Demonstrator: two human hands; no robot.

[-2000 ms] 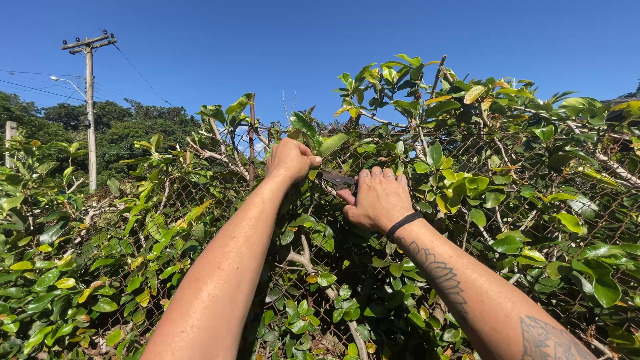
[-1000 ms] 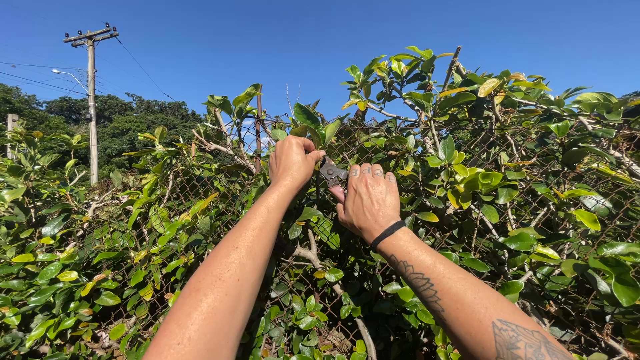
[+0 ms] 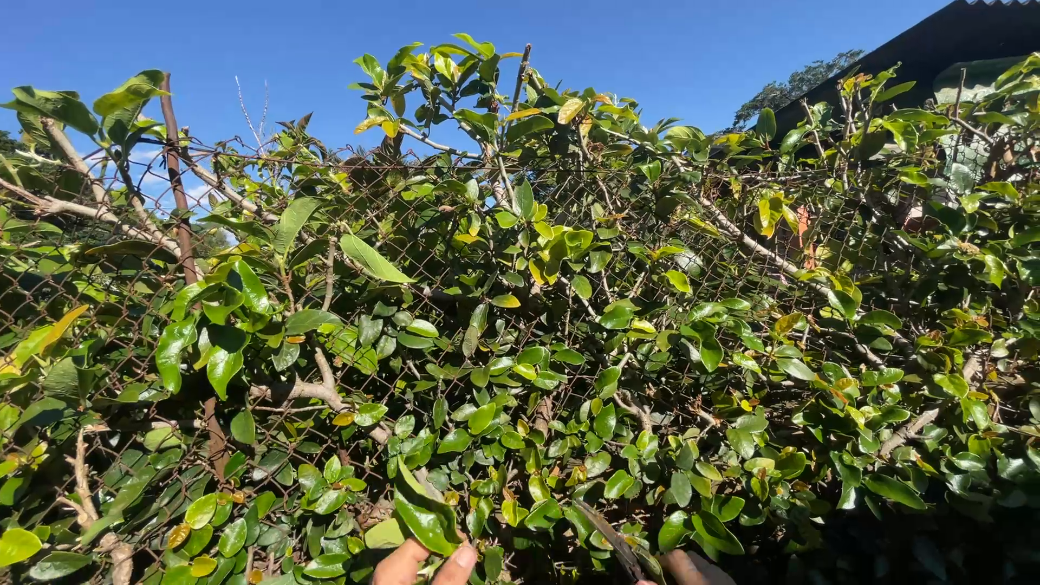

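Observation:
At the bottom edge, left of the middle, my left hand (image 3: pixel 424 564) grips a cut leafy sprig (image 3: pixel 426 513) between thumb and fingers; only the fingertips show. To its right, also at the bottom edge, my right hand (image 3: pixel 689 567) is partly in view, shut on pruning shears (image 3: pixel 611 536) whose dark blades point up and left. The shears' handles are out of view. Beyond both hands stands a hedge (image 3: pixel 569 357) of glossy green leaves, grown through a rusty chain-link fence (image 3: pixel 455 183).
A rusty metal post (image 3: pixel 175 179) rises in the fence at the left. Bare branches (image 3: pixel 313 392) cross the mesh, and a long one (image 3: pixel 756 244) slants down at the right. A dark roof (image 3: pixel 934 49) stands behind the hedge at the upper right.
Both hands have come down from the top of the hedge to the bottom of the view and are farther apart, the left with a leafy sprig. The view has swung right.

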